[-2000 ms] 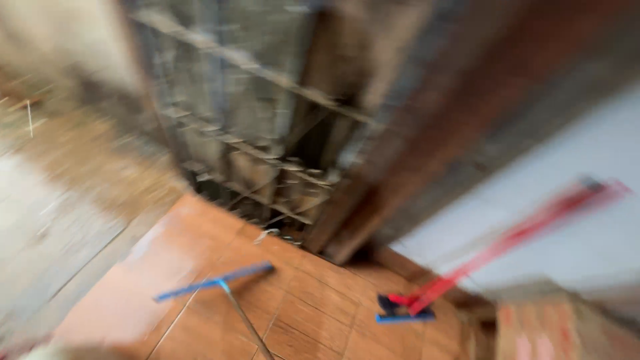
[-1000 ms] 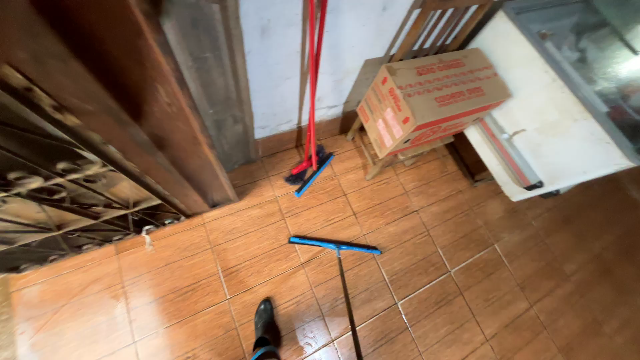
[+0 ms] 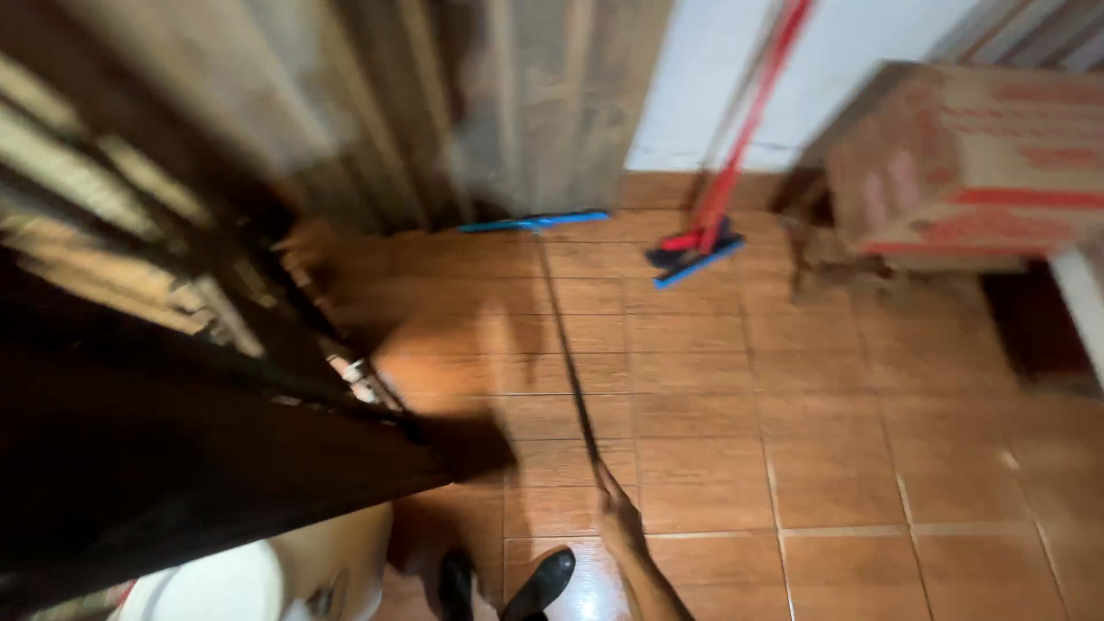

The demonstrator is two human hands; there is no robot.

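A long dark pole runs up the tiled floor from my right hand point(image 3: 619, 509), which is closed around it near the bottom of the view. At its far end is a blue floor squeegee point(image 3: 535, 222), its blade lying along the foot of the wooden planks. My left hand is not in view. Right of the squeegee, a red-handled broom point(image 3: 742, 147) leans against the white wall, its dark head on the floor beside a second blue squeegee blade point(image 3: 700, 261). My black boots point(image 3: 542, 583) stand on the tiles at the bottom.
A dark door edge point(image 3: 259, 483) with metal grille work fills the left side. White plastic containers point(image 3: 211, 586) stand below it. A cardboard box point(image 3: 1018, 164) rests on a wooden chair at the right, near a white appliance edge. Light reflects off the floor by the boots.
The squeegee has moved from mid-floor to the foot of the wooden planks. My right hand has come into view on its pole. The view has shifted, showing the door and containers at the left.
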